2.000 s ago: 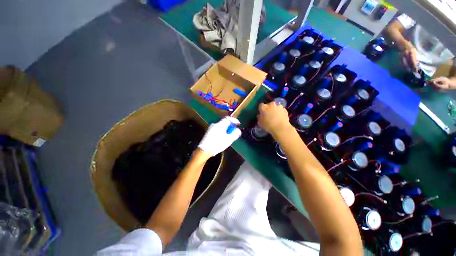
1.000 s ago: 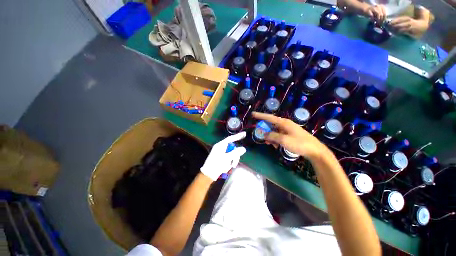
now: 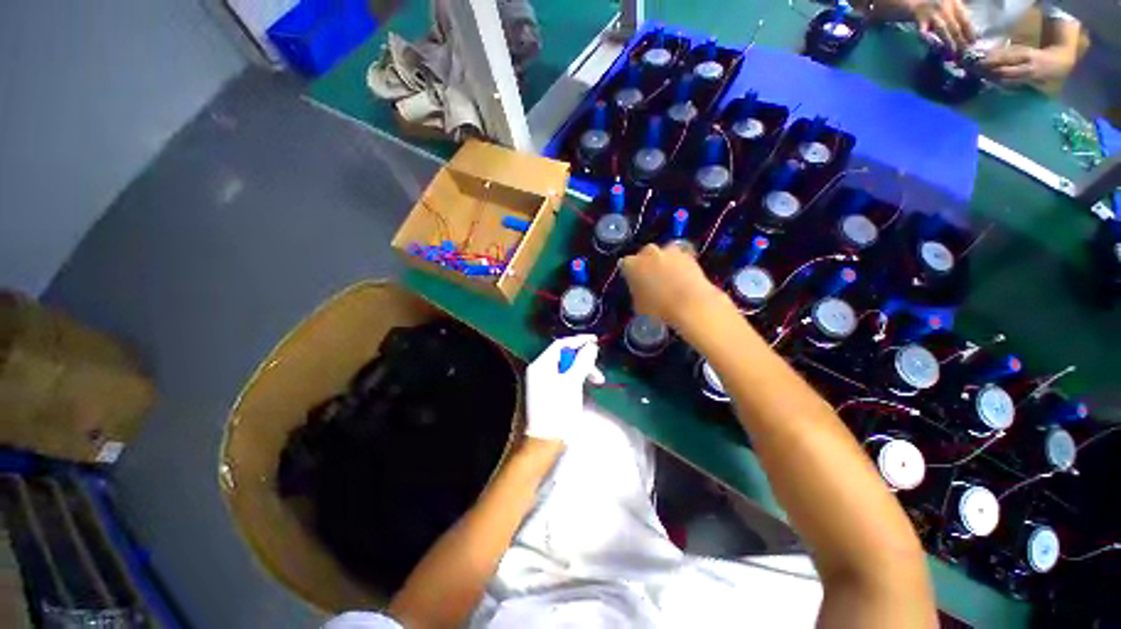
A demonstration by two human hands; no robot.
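Black housings with silver round drivers [image 3: 579,306] and upright blue cells [image 3: 579,270] stand in rows on the green bench. My left hand [image 3: 559,387], in a white glove, holds a blue cell [image 3: 567,359] near the bench's front edge. My bare right hand [image 3: 664,285] is over a housing in the near row, above a silver driver [image 3: 645,334]. Its fingers are bent down and hidden by the hand, so I cannot tell whether it grips anything.
An open brown cell box [image 3: 531,247] stands at the bench's left corner. A large round carton [image 3: 252,406] of black parts is on the floor. Blue sheet [image 3: 861,111] lies under far rows. A metal post [image 3: 489,74] rises behind the box. Another person's hands [image 3: 983,49] work opposite.
My right hand has gone from spread fingers to bent fingers over the housing. My left hand has turned more upright, still holding the blue cell. The view has shifted slightly.
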